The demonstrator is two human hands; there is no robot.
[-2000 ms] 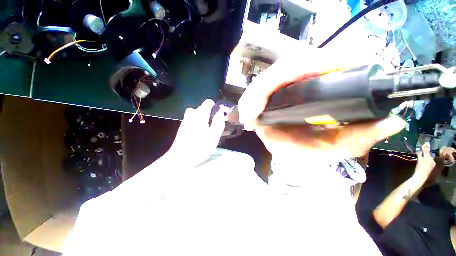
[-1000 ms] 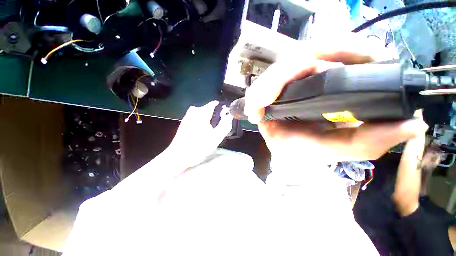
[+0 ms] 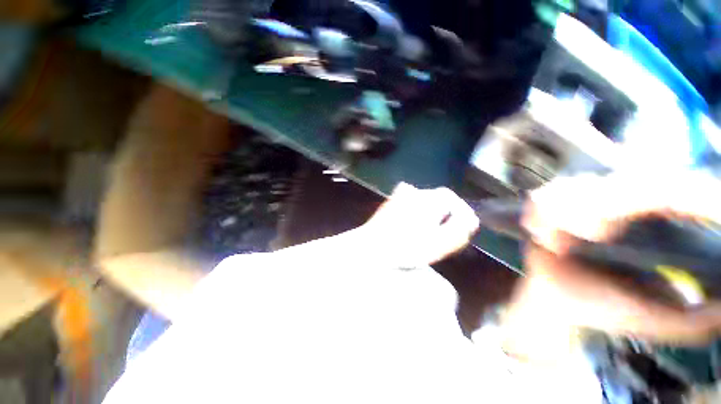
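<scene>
The view is blurred. My right hand [image 3: 589, 292] grips the thick black electric screwdriver [image 3: 632, 254], which has a yellow label and is cut off by the right edge. A dark tip points left from it towards my left hand [image 3: 435, 225]. My left hand is overexposed and curled at the bench edge, with a small dark spot between its fingers. Whether it holds a part cannot be told. The two hands are apart.
A white-grey screw feeder [image 3: 585, 134] stands behind my right hand. A round black cup [image 3: 364, 130] and blurred wired parts lie on the green mat [image 3: 285, 106]. An open carton [image 3: 150, 181] with dark parts is below the bench edge at left.
The whole view has swung, so bench and carton appear tilted and shifted right. The screwdriver tip has moved away from my left hand. The black part seen in my left fingers no longer shows clearly.
</scene>
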